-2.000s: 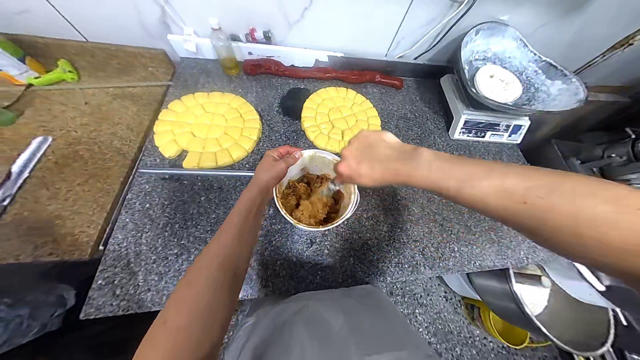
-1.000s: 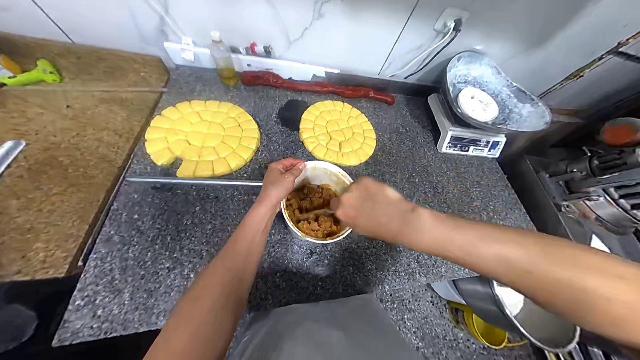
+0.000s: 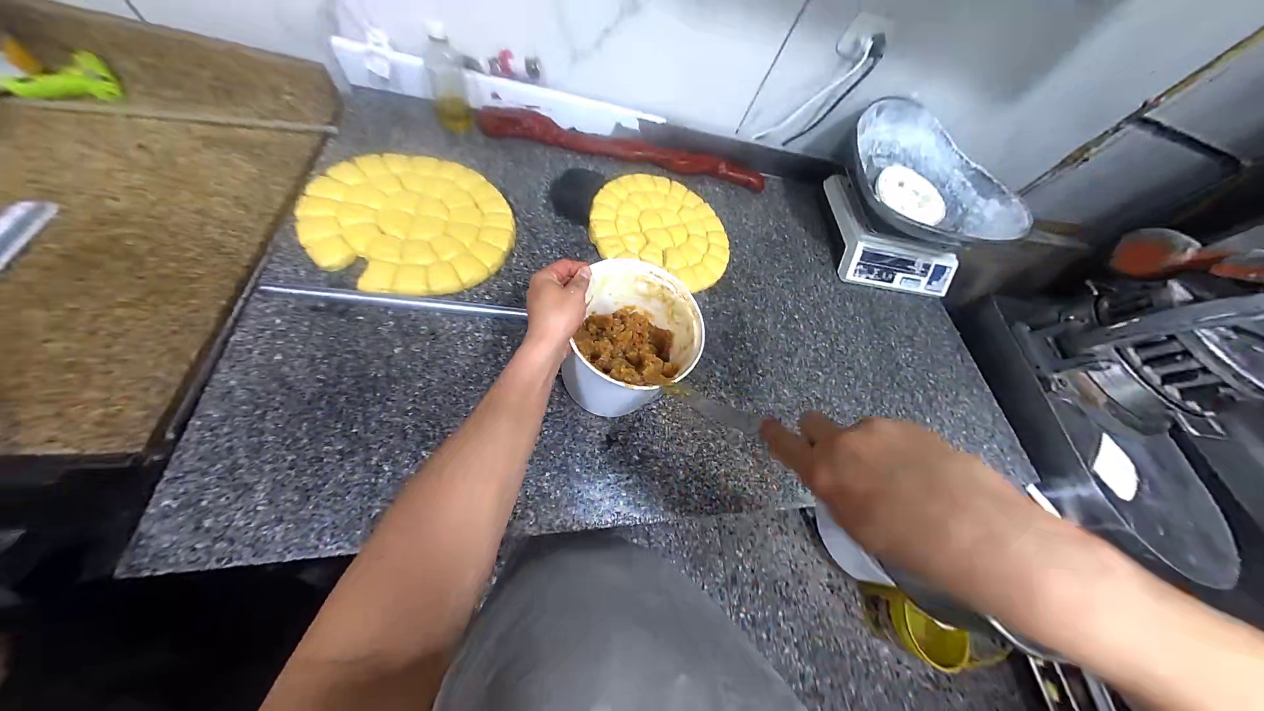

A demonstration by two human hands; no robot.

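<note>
My left hand (image 3: pixel 558 301) grips the rim of a white plastic tub (image 3: pixel 609 392), which leans toward me and holds a chunky brown filling (image 3: pixel 628 346). In my right hand (image 3: pixel 847 456) is a blurred metal utensil (image 3: pixel 721 409), perhaps a knife or spatula, with its smeared end at the tub's near right rim. Behind the tub lies a round of yellow dough pieces (image 3: pixel 660 219). A larger yellow round (image 3: pixel 405 222), with a gap at its lower edge, lies to the left. A thin metal rod (image 3: pixel 390 299) runs from below it to my left hand.
A digital scale (image 3: pixel 894 267) with a metal scoop pan (image 3: pixel 938 178) stands at back right. An oil bottle (image 3: pixel 449 84) and a long red object (image 3: pixel 622 148) lie along the wall side. A stove (image 3: pixel 1175 365) is at right, a yellow container (image 3: pixel 933 637) below, and a brown board (image 3: pixel 128 267) at left.
My right hand has drawn back from over the tub toward the lower right, bringing the utensil's blade out of the filling. My left hand still holds the tub, which is now more tilted.
</note>
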